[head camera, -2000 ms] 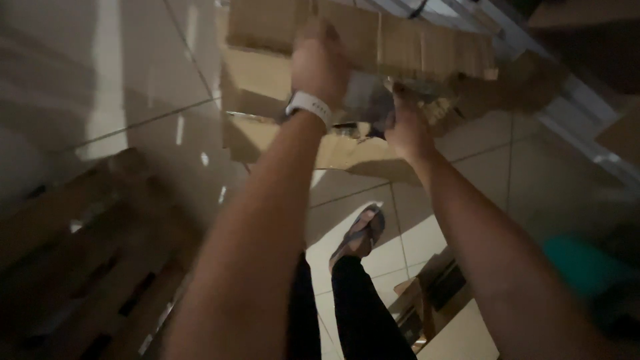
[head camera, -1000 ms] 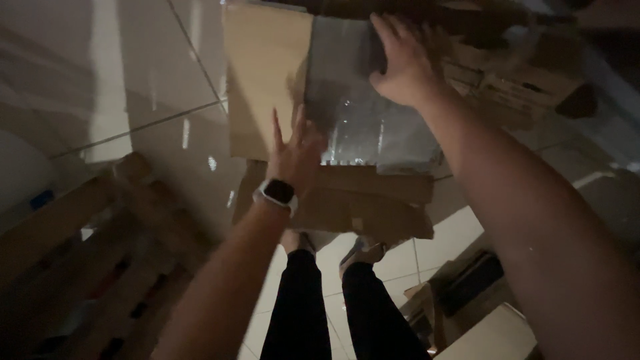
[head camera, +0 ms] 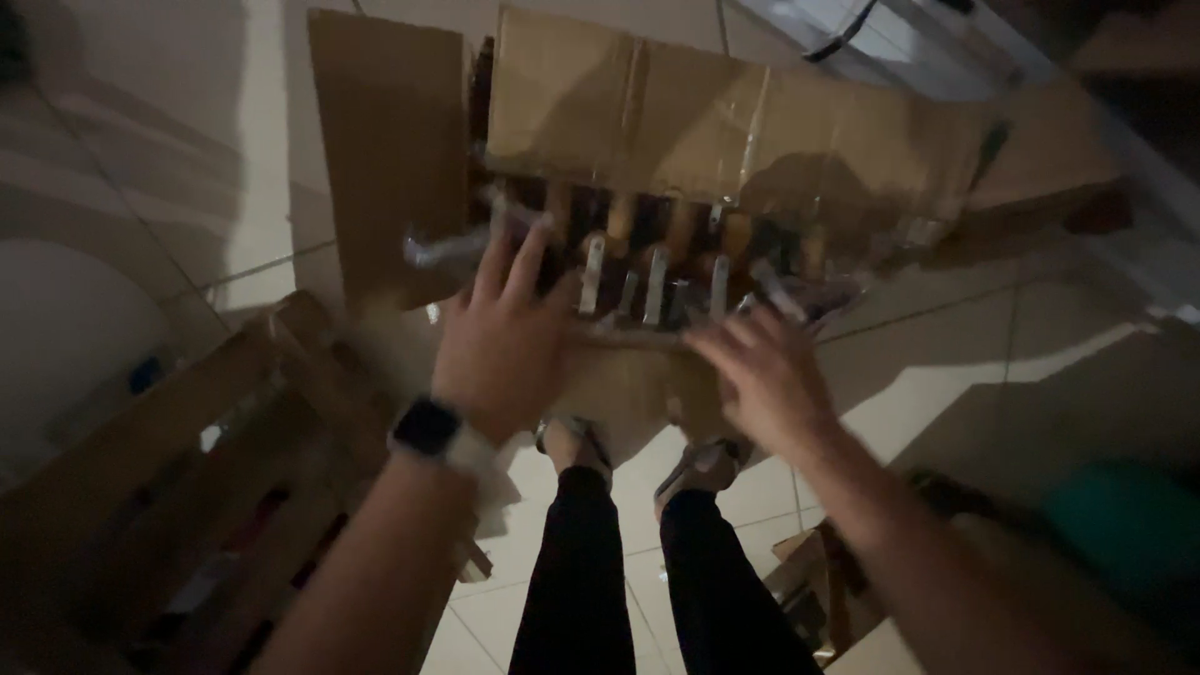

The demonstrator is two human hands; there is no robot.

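Note:
An opened cardboard box (head camera: 628,112) stands on the tiled floor with its flaps spread out. Inside it lie several pale strip-like pieces (head camera: 656,286) among dark and orange-brown items, too blurred to name. Clear plastic film (head camera: 450,248) sticks out at the box's left, close to the fingertips of my left hand (head camera: 506,347), which wears a watch. Over the near right edge of the opening is my right hand (head camera: 769,375), fingers bent near more crumpled plastic (head camera: 816,295). Motion blur hides whether either hand grips the film.
A wooden pallet-like crate (head camera: 159,412) with slats stands at the left. Metal rails (head camera: 994,56) run along the upper right. A smaller open carton (head camera: 816,581) and a teal object (head camera: 1116,525) are at the lower right. My sandalled feet (head camera: 581,445) are just below the box.
One second ago a grey plastic-like sheet and a cardboard flap covered the box under my hands; now its contents show. My right hand has moved down toward the near edge.

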